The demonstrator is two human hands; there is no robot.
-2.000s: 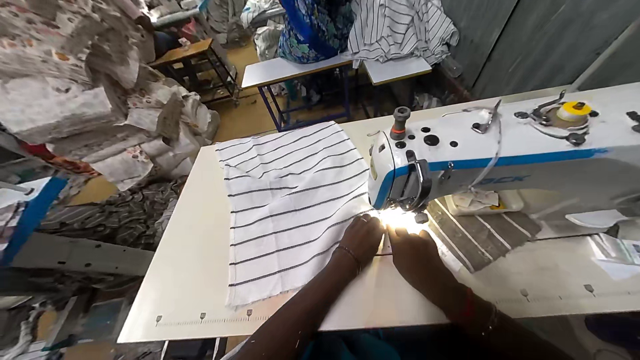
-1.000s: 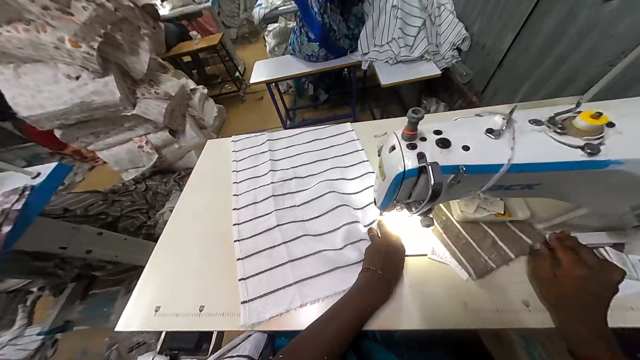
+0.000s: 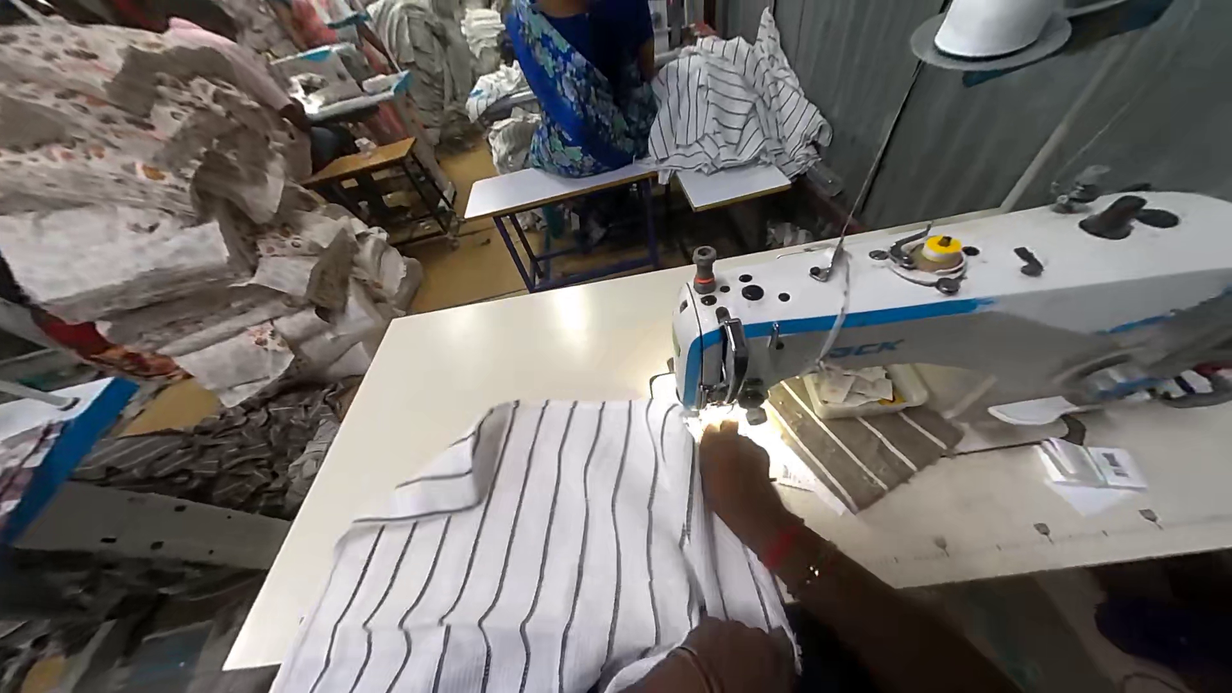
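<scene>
A white fabric panel with dark stripes (image 3: pixel 558 539) lies over the left part of the sewing table, its far left corner folded over. Its right edge runs up to the needle area of a white and blue Jack sewing machine (image 3: pixel 924 318), where a lamp glares. My right hand (image 3: pixel 736 476) presses on the fabric edge right at the presser foot, with its fingertips lost in the glare. Nearer to me, my left hand (image 3: pixel 722 654) grips the near right part of the panel, where the cloth bunches.
Under the machine arm lie a brown striped cloth (image 3: pixel 866 452) and a plastic tray of scraps (image 3: pixel 866 390). Small labels (image 3: pixel 1092 467) rest to the right. A person in blue (image 3: pixel 587 96) is by a white bench (image 3: pixel 558 188) beyond. Fabric heaps (image 3: pixel 125 241) stand at left.
The striped panel has turned, so its stripes now run away from me rather than across. My right hand has moved left to the presser foot, and my left hand has come back toward me.
</scene>
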